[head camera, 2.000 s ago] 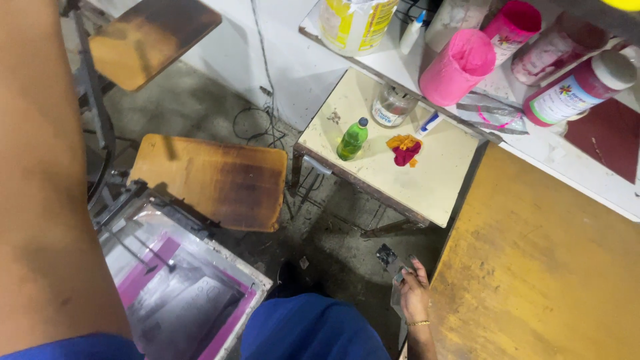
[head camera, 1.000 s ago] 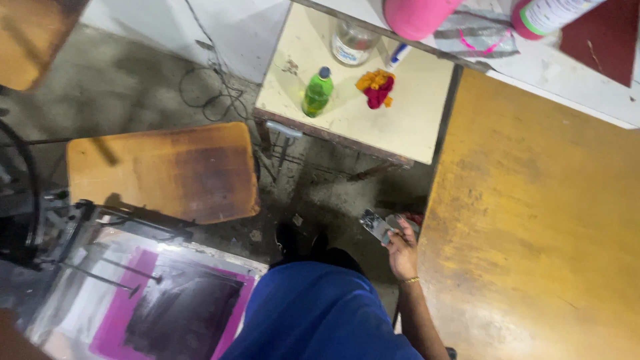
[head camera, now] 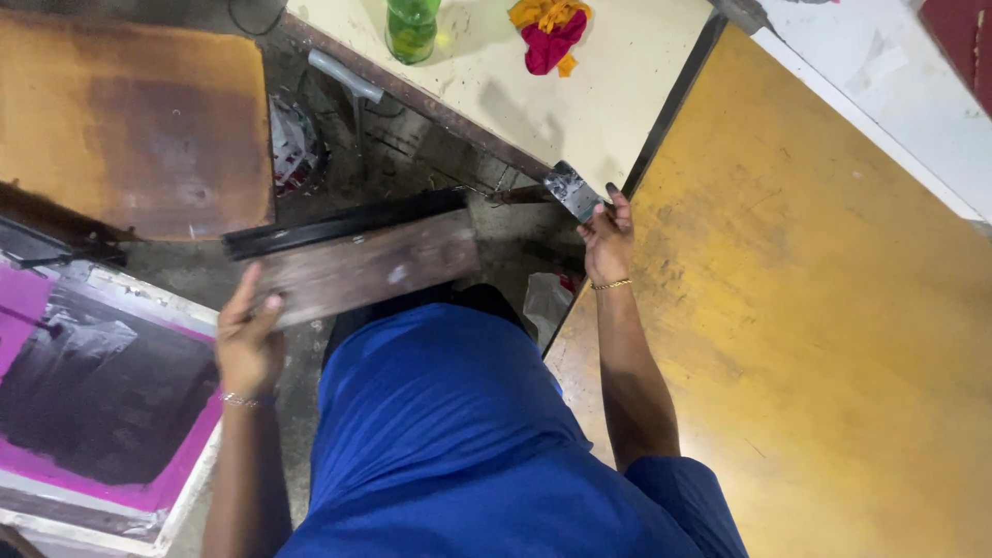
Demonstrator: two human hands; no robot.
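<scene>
My left hand (head camera: 252, 341) grips one end of a wooden-handled screen-printing squeegee (head camera: 372, 267), whose dark blade edge faces away from me; it is slightly blurred. In my right hand (head camera: 608, 240) is a small flat scraper (head camera: 573, 190) smeared with dark and pale residue, held between thumb and fingers near the cream table's corner. At the lower left lies a screen-printing frame (head camera: 186, 480) with a purple border and dark ink across its mesh (head camera: 101, 395).
The cream table (head camera: 496, 97) bears a green bottle (head camera: 411, 31) and an orange and red cloth (head camera: 550, 35). A yellow-brown tabletop (head camera: 790, 310) spans the right. A stained wooden board (head camera: 178, 124) is upper left, beside a bin (head camera: 294, 147). A white shelf (head camera: 891, 101) edges the upper right.
My left hand has come into view with the squeegee in it. The scraper in my right hand now appears beside the cream table's edge. The view has shifted.
</scene>
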